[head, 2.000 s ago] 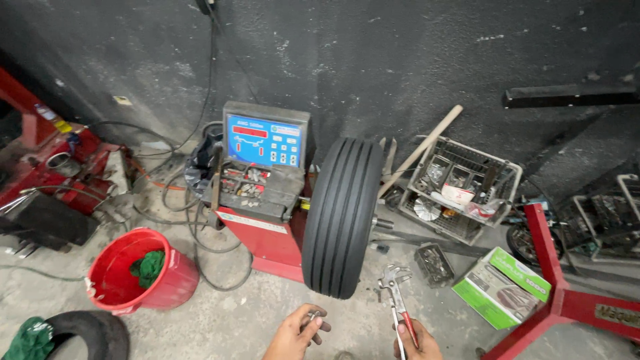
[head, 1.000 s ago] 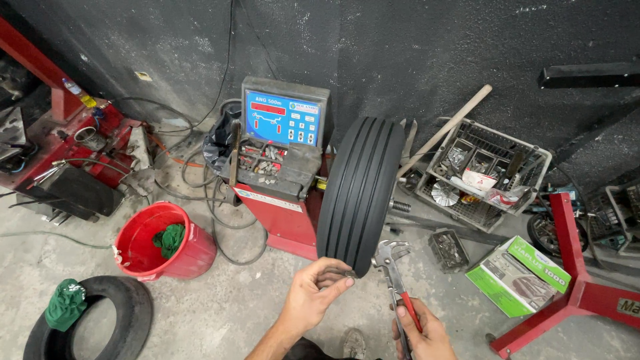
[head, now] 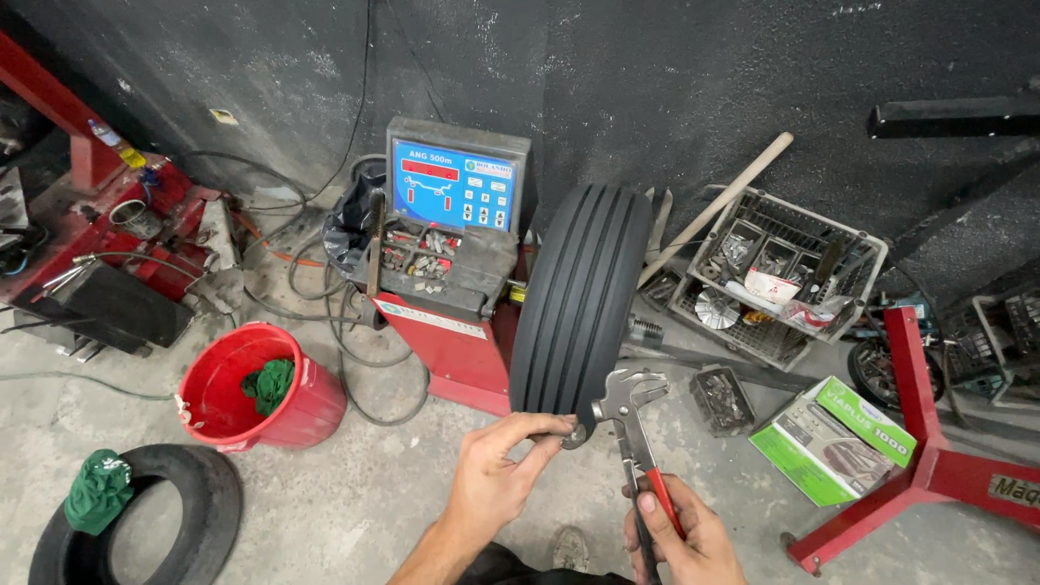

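Observation:
Between the thumb and fingertips of my left hand (head: 508,467) is a small metal piece (head: 574,436), likely a wheel weight, just below the tire's lower edge. My right hand (head: 686,532) grips the handles of wheel weight pliers (head: 632,422), one handle red; their hammer-shaped head points up, close to my left fingertips. Beyond both hands a wheel with a grooved black tire (head: 578,296) is mounted upright on a red wheel balancer (head: 443,349). The balancer's blue control panel (head: 455,187) faces me above a weight tray (head: 422,256) with small metal weights.
A red bucket (head: 317,398) holding green cloth stands at left, near a loose tire (head: 219,520) with another green cloth (head: 97,491). At right are stacked crates (head: 869,244), a small box of metal pieces (head: 721,400), a green-and-white box (head: 812,471) and a red metal stand (head: 918,398). Hoses (head: 378,418) cross the floor.
Both hands have come up from the bottom edge toward the tire. My left fingertips and the pliers' head are now closer together. The wheel stays on the balancer.

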